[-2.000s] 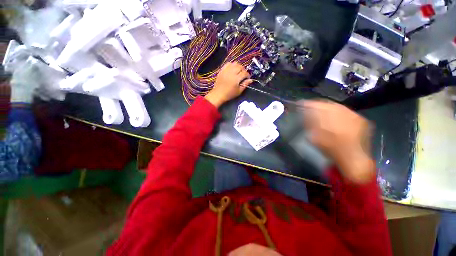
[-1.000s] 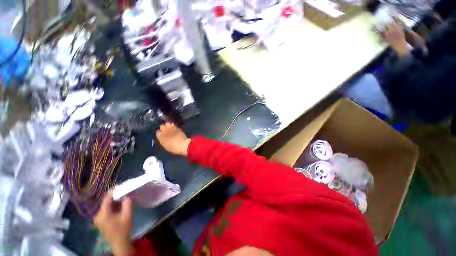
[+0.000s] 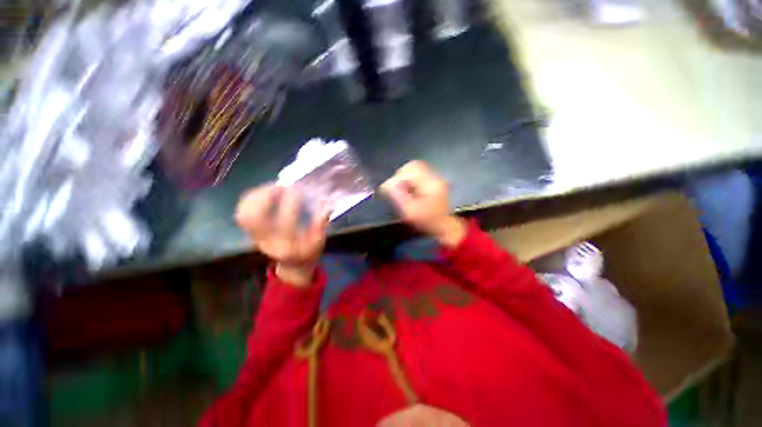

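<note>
A white housing [image 3: 344, 177] is at the bench edge in front of me, its open square side towards me, blurred. My left hand [image 3: 284, 225] grips its lower left side, with the fingers over part of it. My right hand [image 3: 420, 196] is just right of the housing with its fingers curled together. Blur hides whether anything small is between those fingers.
A wire bundle [image 3: 219, 125] lies on the dark mat behind my left hand. White parts [image 3: 75, 158] are piled at the left. The black tool [image 3: 361, 46] stands at the back. An open carton [image 3: 681, 292] holding white round parts is below the bench at right.
My left hand has closed on the housing, which has turned. My right hand has come back from beside the black tool to near the housing. The view has swung right, then partly back.
</note>
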